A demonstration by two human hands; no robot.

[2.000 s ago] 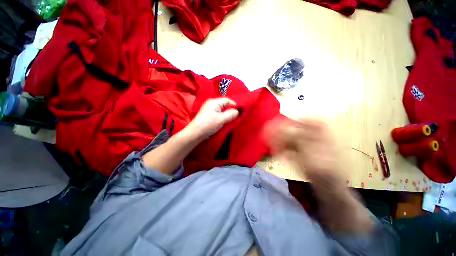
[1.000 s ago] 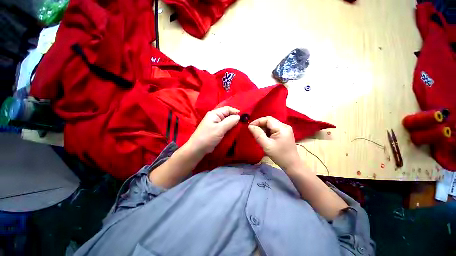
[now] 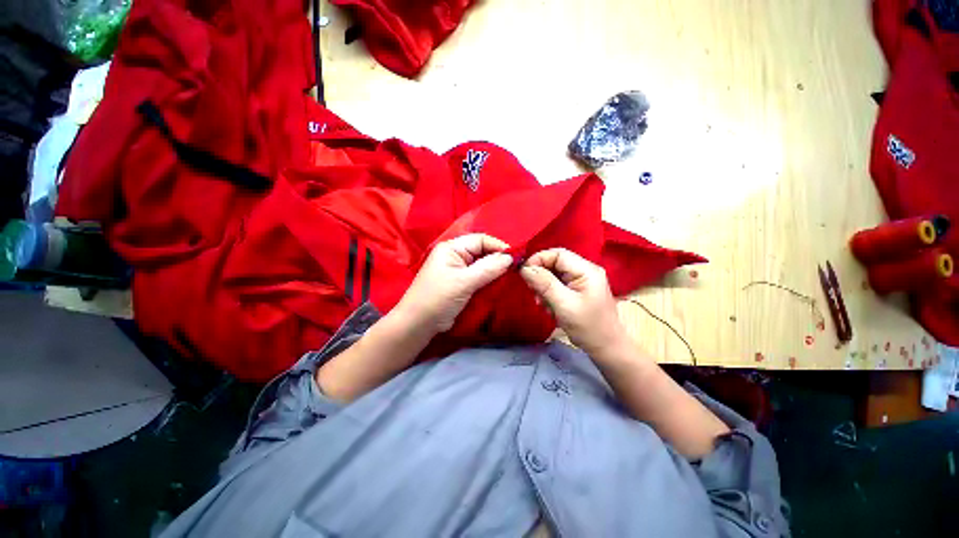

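Observation:
The red garment [image 3: 252, 242] lies over my lap and the table's near left part, with a white logo and paired black stripes. My left hand [image 3: 461, 275] pinches its cloth between thumb and index finger. My right hand [image 3: 573, 294] is close beside it, thumb and index finger pinched together. A small dark button [image 3: 516, 262] shows partly between the fingertips. A needle is too small to make out. A dark sewing thread [image 3: 665, 328] curves over the table to the right of my right hand.
A plastic bag with dark contents [image 3: 610, 128] and a loose button [image 3: 646, 179] lie on the table [image 3: 736, 126]. Thread snips [image 3: 835, 302], red thread cones [image 3: 894, 241] and another red garment [image 3: 892, 158] are at the right. A bottle [image 3: 42, 249] stands at the left.
From two seconds ago, my right hand has come in from the right to my left fingertips. Since one second ago, the button has become mostly covered by the fingers.

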